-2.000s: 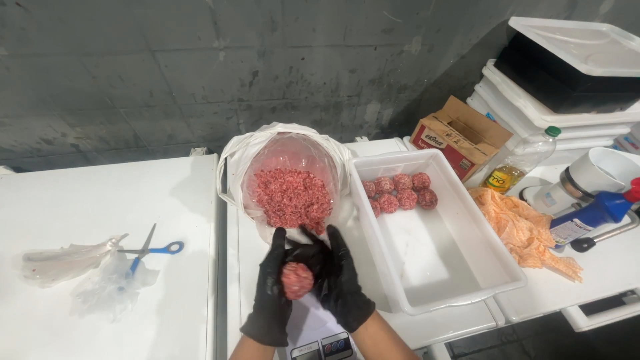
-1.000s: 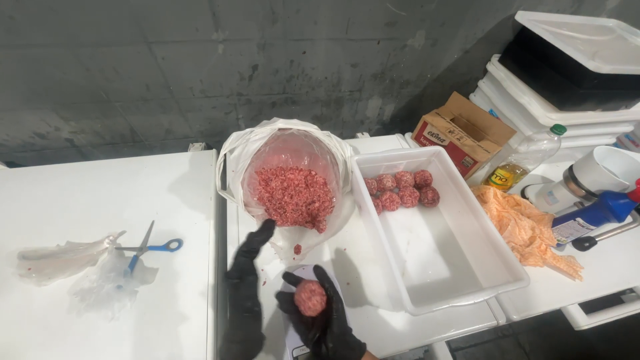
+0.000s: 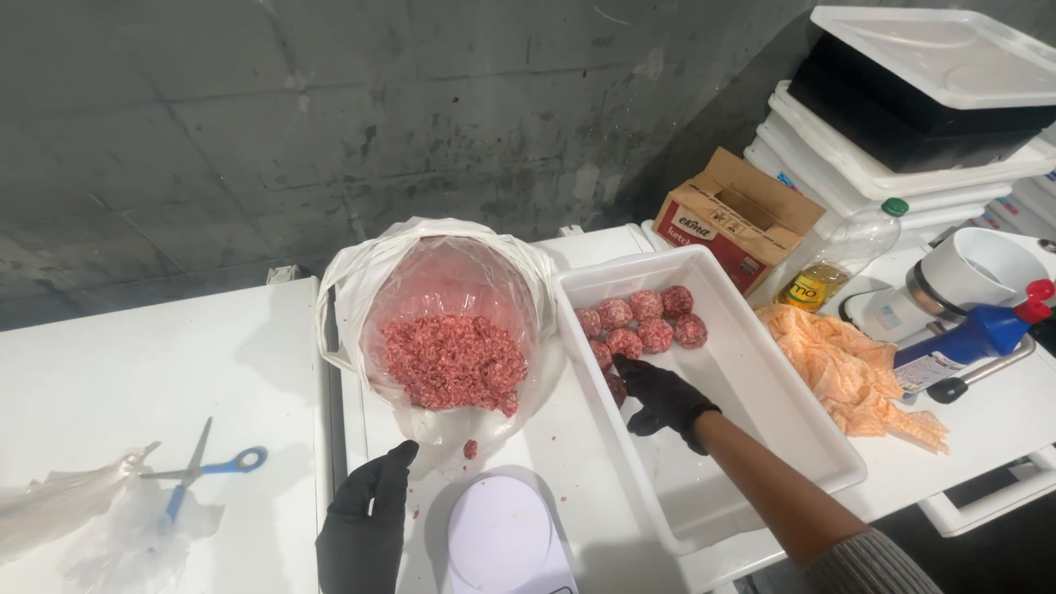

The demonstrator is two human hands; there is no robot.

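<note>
My right hand [image 3: 664, 398], in a black glove, reaches into a white plastic tray [image 3: 775, 388] and touches a ball of ground meat [image 3: 615, 388] near the left wall; its fingers partly hide the ball, and whether they still grip it is unclear. Several more meatballs [image 3: 656, 335] sit in rows at the tray's far left corner. My left hand [image 3: 367, 511], also gloved in black, is empty with fingers apart, below a plastic bag of loose ground meat [image 3: 454, 363]. A kitchen scale [image 3: 502, 532] with a bare round platform stands between my hands.
Open blue-handled scissors [image 3: 194, 470] and crumpled plastic [image 3: 74, 503] lie at left. Right of the tray are a cardboard box [image 3: 734, 223], an oil bottle [image 3: 850, 247], an orange cloth [image 3: 850, 363], a blue bottle [image 3: 965, 342] and stacked tubs [image 3: 891, 173]. A meat scrap [image 3: 470, 450] lies before the bag.
Both hands were around a meatball, then my right hand alone held it over the scale. My right hand has since moved into the tray, where another ball now sits; my left stays empty.
</note>
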